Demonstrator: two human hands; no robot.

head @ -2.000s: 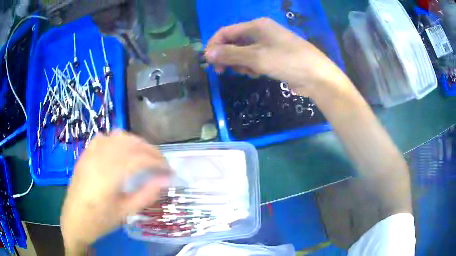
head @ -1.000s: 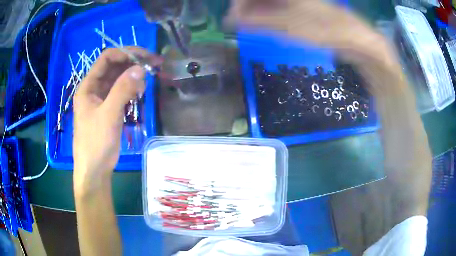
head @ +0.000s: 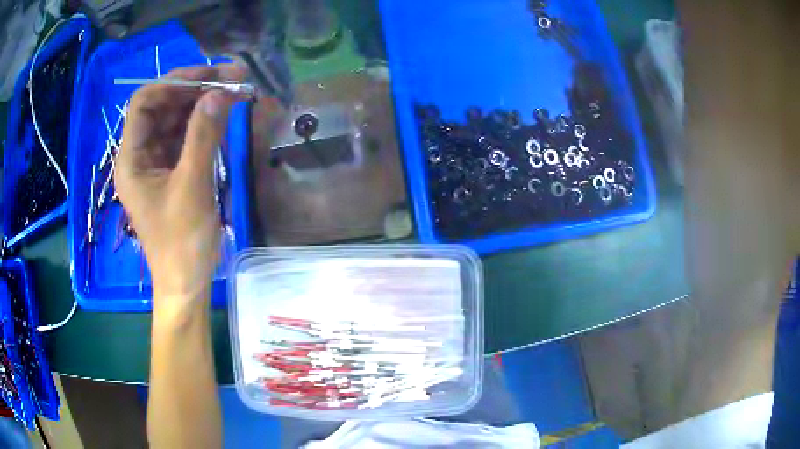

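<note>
My left hand (head: 180, 140) is over the left blue tray and pinches a thin white wired part (head: 189, 84) with a metal fitting near my fingertips. The part lies roughly level, left of the press nest (head: 329, 131). A dark ring (head: 306, 124) sits on the nest. Of my right arm only a large blurred forearm shows at the right; the hand is out of the picture. The clear plastic box (head: 360, 302) nearest me holds red-and-white parts laid side by side.
The dark press head (head: 254, 53) stands above the brown base plate (head: 368, 197). The left parts tray (head: 162, 301) holds jumbled white leads. The right ring tray (head: 526, 235) holds heaped dark and silver rings. A white cable (head: 46, 131) curves at the left.
My left hand has come up from over the clear box to the left tray, now with a wired part. A dark ring now shows on the nest. My right hand has left the picture.
</note>
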